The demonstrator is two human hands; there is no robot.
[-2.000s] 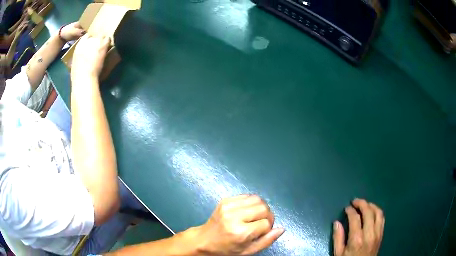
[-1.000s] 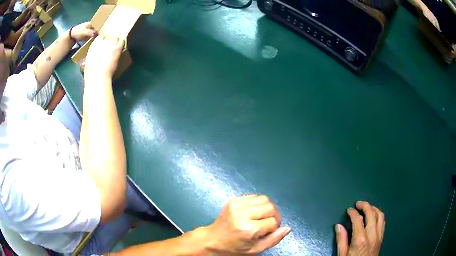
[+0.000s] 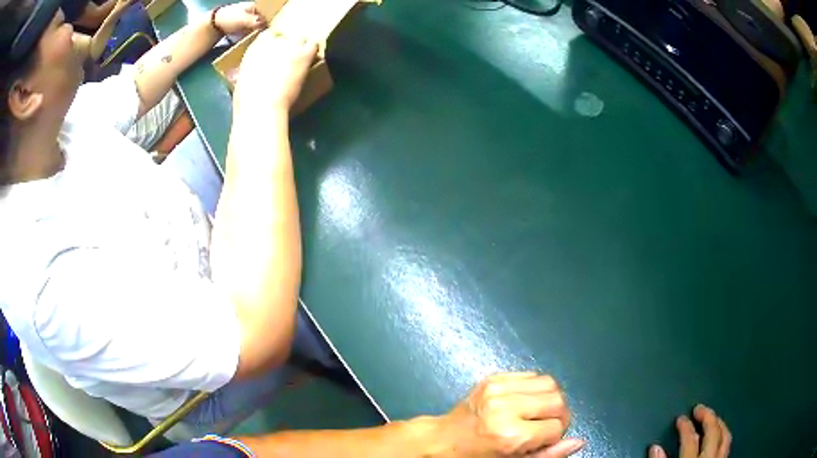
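Observation:
My left hand (image 3: 518, 417) rests on the green bench top (image 3: 502, 215) near its front edge, fingers curled in and nothing seen in it. My right hand (image 3: 701, 436) lies at the bottom right, cut off by the picture's lower edge. Its fingers are apart and hold nothing visible. Neither hand touches any object other than the bench.
A person in a white shirt (image 3: 116, 268) sits at the left, both hands on an open brown cardboard box (image 3: 309, 87), cut off at the top. A black radio-like unit (image 3: 685, 67) stands at the back right. A thin black cable (image 3: 535, 9) lies beside it.
The view has turned left, so the bench, radio and neighbour sit further right. The neighbour's head now shows, and less of my right hand is in the picture. My hands keep much the same pose.

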